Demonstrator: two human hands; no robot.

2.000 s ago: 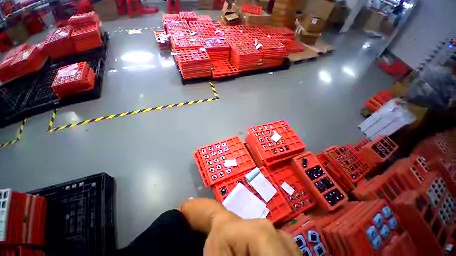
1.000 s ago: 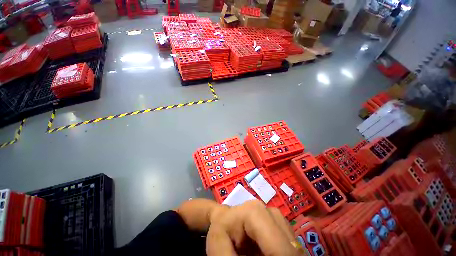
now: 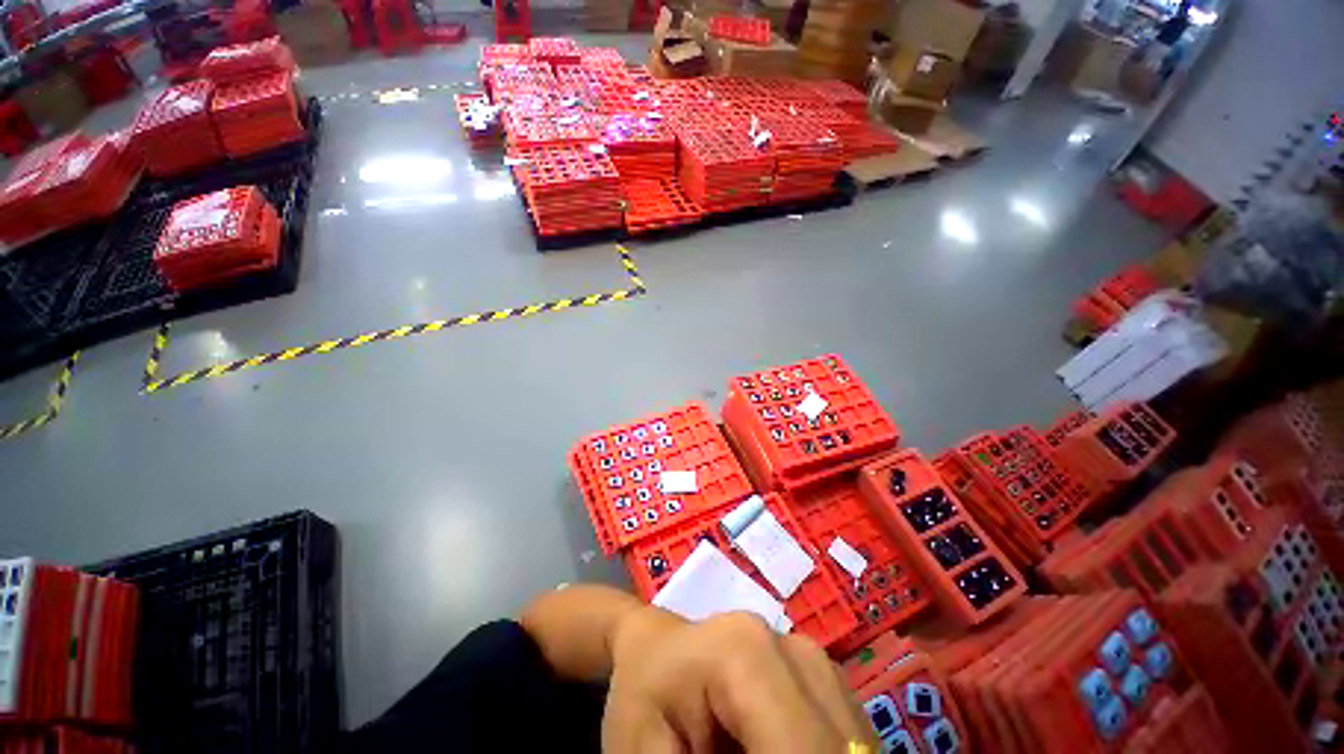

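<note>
My left hand (image 3: 730, 685) reaches in from the lower left in a black sleeve. It is at the bottom centre, close to the camera, back up, with fingers bent. Its fingertips are hidden or cut off, so I cannot tell whether it holds anything. A bit of gold shows at its right edge. My right hand is not in view. Just beyond my hand, a white sheet (image 3: 719, 586) lies on a red tray, partly covered from view by the hand. A notepad (image 3: 772, 551) with a pale blue rolled top lies beside it. A paper slip (image 3: 848, 555) lies to the right.
Red trays of small parts (image 3: 641, 479) stand beyond the papers. A tray of black parts (image 3: 955, 538) and light-blue housings (image 3: 1125, 663) are at right. A black pallet (image 3: 236, 633) is at lower left. Loaded pallets (image 3: 634, 148) stand beyond striped tape (image 3: 398, 327).
My left hand shifted up over the white sheet, then slightly back down, and the sheet shows a little more than one second ago. The trays have not moved.
</note>
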